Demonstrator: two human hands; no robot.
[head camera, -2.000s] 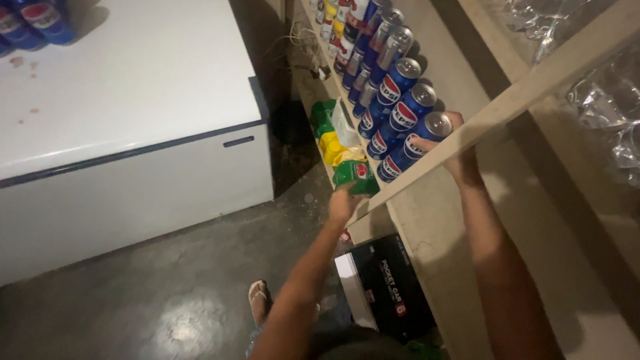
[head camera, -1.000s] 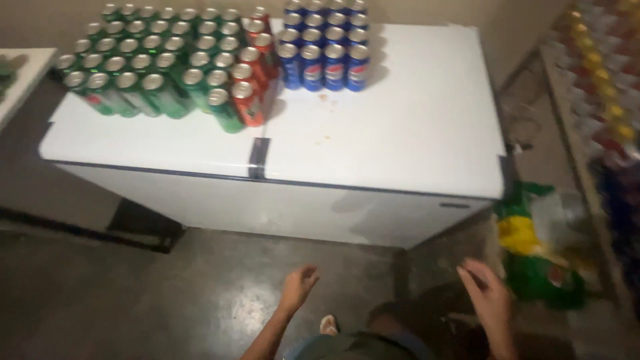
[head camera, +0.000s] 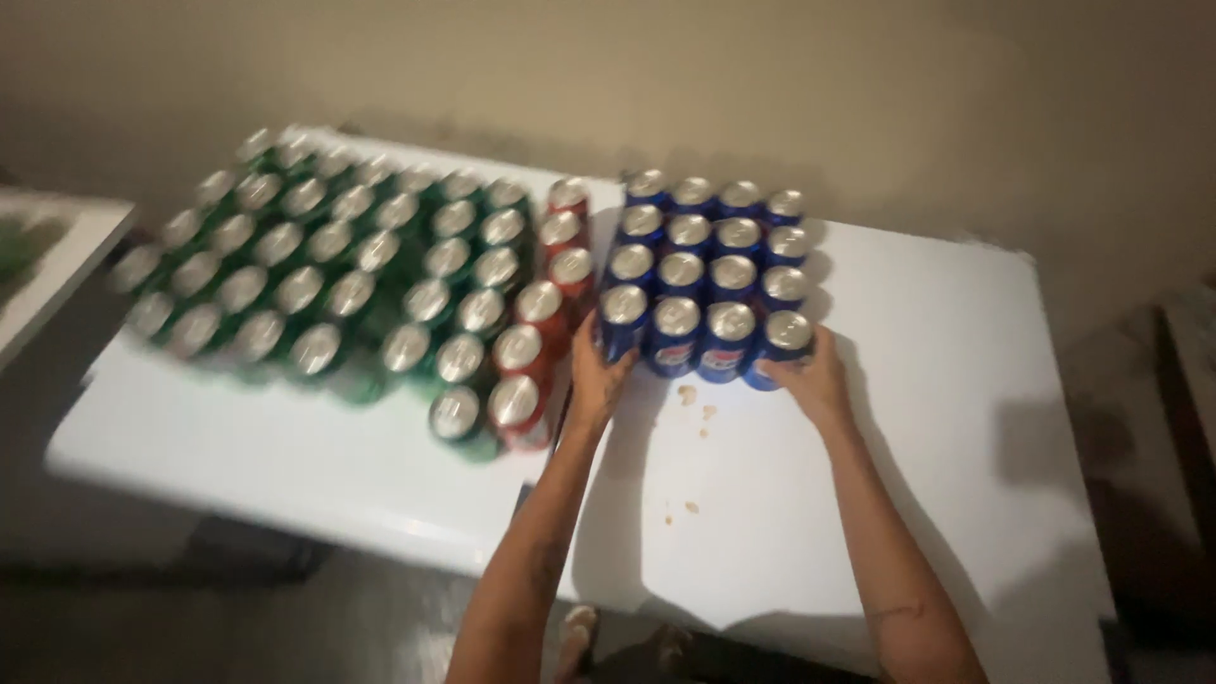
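Blue Pepsi cans (head camera: 675, 332) stand upright in close rows on the white lid of a chest freezer (head camera: 912, 399). My left hand (head camera: 600, 372) is curled around the front left can (head camera: 623, 318) of the block. Around the front right can (head camera: 785, 342) is my right hand (head camera: 815, 375), thumb on its front side. Both cans rest in line with the front row. Just left of my left hand stand red cans (head camera: 519, 404), and beyond them many green cans (head camera: 313, 351), somewhat blurred.
Small brownish crumbs or stains (head camera: 692, 507) mark the lid in front of the blue cans. A wall (head camera: 608, 85) rises behind the freezer. At the far left is the pale edge of another surface (head camera: 85, 252). A foot in a sandal (head camera: 577, 632) shows below.
The view has swung from the shelf to the freezer. One second ago both hands were empty, low before the freezer; they have reached forward and now grasp the front corner blue cans.
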